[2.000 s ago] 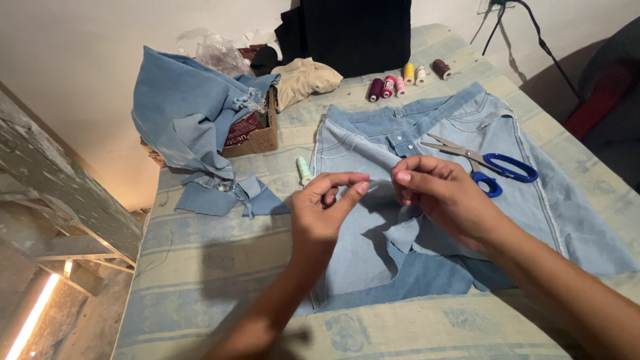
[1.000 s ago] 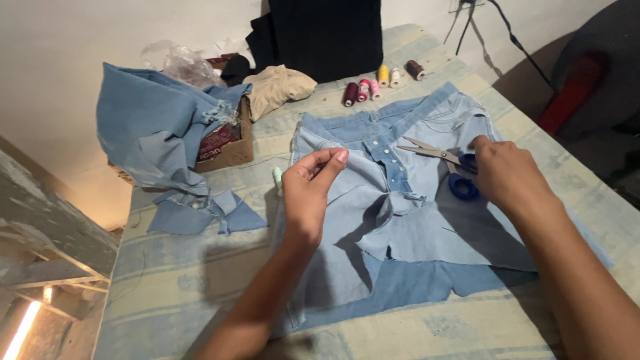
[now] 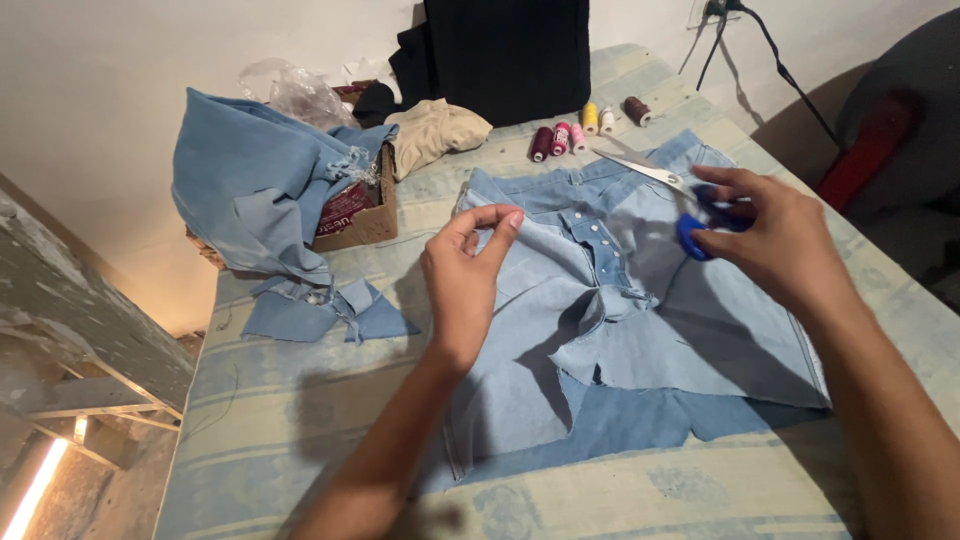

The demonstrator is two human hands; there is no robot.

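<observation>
A light-blue denim garment point(image 3: 517, 375), with a waistband and a row of metal buttons, lies spread on the cloth-covered table. Above its left part is my left hand point(image 3: 469, 277), thumb and forefinger pinched together; whether a fine thread is between them cannot be told. My right hand point(image 3: 765, 225) holds scissors by their blue handles point(image 3: 694, 237), raised over the upper right of the garment. The blades point(image 3: 645, 169) point up and left, towards several thread spools, among them a yellow point(image 3: 590, 120), a dark red point(image 3: 541, 144) and a brown one point(image 3: 637, 111).
At the back left, denim pieces point(image 3: 240, 172) hang over a cardboard box point(image 3: 367, 225), beside a clear plastic bag point(image 3: 300, 94) and beige cloth point(image 3: 439, 135). Black fabric point(image 3: 510, 60) stands at the wall. Denim scraps point(image 3: 300, 319) lie by the box. Power cables point(image 3: 780, 64) hang at the right.
My right hand has moved away from my left to the scissors, which lay on the garment, and has lifted them. My left hand stays pinched above the garment.
</observation>
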